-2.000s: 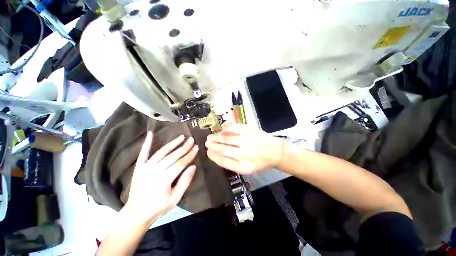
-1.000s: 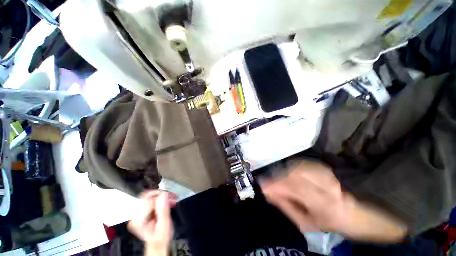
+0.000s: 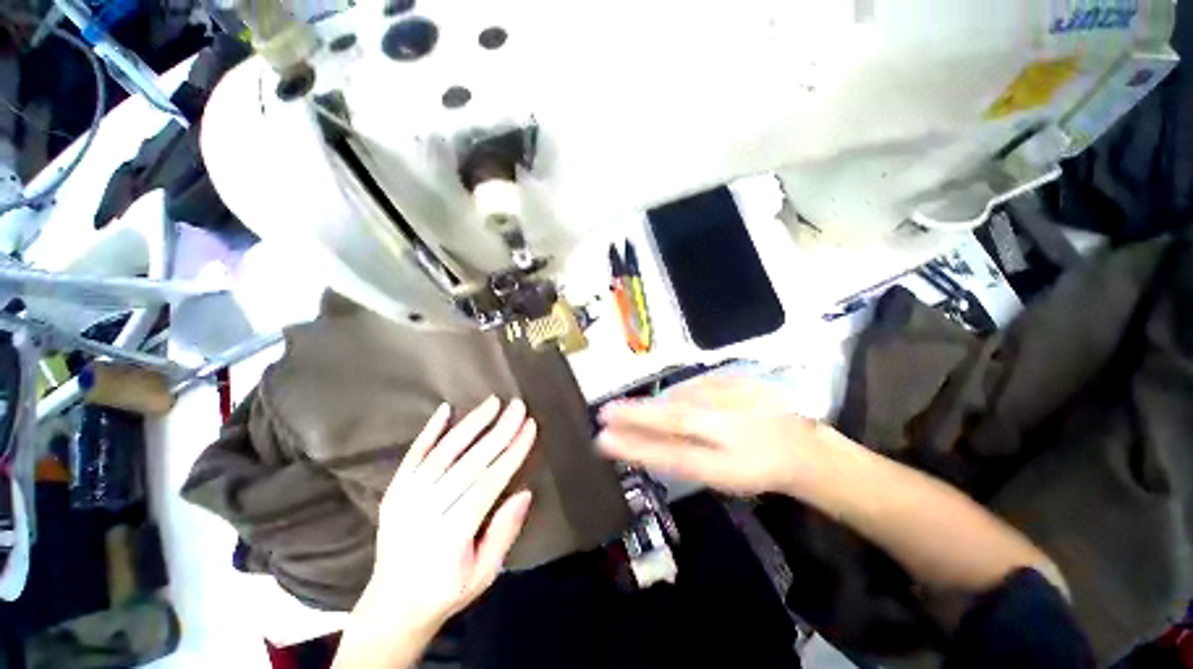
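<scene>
The brown-grey garment (image 3: 353,405) lies bunched left of the needle area (image 3: 504,301). Its smooth folded band (image 3: 572,451) runs from the brass-coloured guide (image 3: 555,327) down to the table's front edge. My left hand (image 3: 458,510) lies flat on the garment left of the band, fingers slightly apart. My right hand (image 3: 713,434) is stretched out, palm down, its fingertips at the band's right edge, above the silver roller guide (image 3: 650,529). It grips nothing that I can see. The white sewing machine (image 3: 733,92) stands behind the work.
Orange-yellow snips (image 3: 631,307) and a black phone (image 3: 716,268) lie on the machine bed. Small metal parts (image 3: 949,290) lie right of the phone. A brown-grey garment pile (image 3: 1047,444) fills the right. A brown spool (image 3: 128,388) and black roll (image 3: 105,457) are at left.
Both hands have come up from the table's front edge onto the work. The left now lies on the garment, the right at the band. The view has shifted, showing more of the machine head.
</scene>
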